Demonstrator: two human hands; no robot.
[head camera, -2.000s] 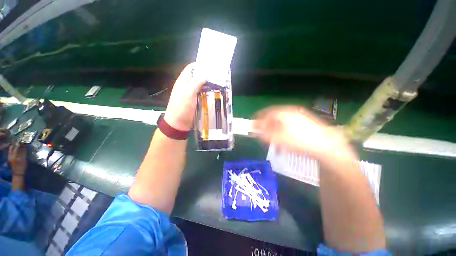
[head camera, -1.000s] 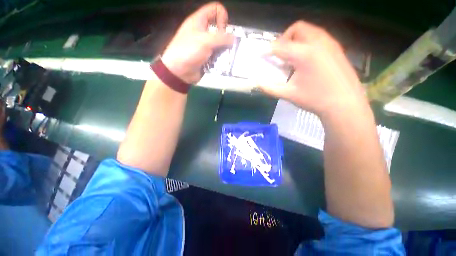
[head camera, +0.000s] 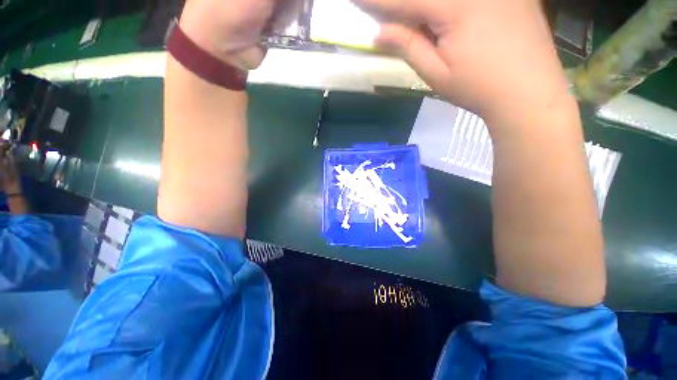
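Observation:
The phone body (head camera: 291, 21) is held sideways at the top edge, partly cut off by the picture's rim. A bright white battery (head camera: 341, 24) lies at its right part, with a yellow line along its lower edge. My left hand (head camera: 230, 30) grips the phone's left end; its upper part is cut off. My right hand (head camera: 460, 52) is at the battery's right end, fingers on or around it; the exact fingertip contact is hidden. The blue tray (head camera: 374, 234) below holds tangled white strips (head camera: 371, 197).
A white ribbed strip sheet (head camera: 453, 141) lies right of the tray, partly under my right forearm. A slim dark tool (head camera: 320, 119) lies above the tray. A taped post (head camera: 627, 56) stands at upper right. A co-worker's blue sleeve (head camera: 30, 249) shows at left.
The phone went from upright in my left hand to sideways between both hands. My right hand came in from the right to it. The view has shifted, putting hands and phone at the top edge.

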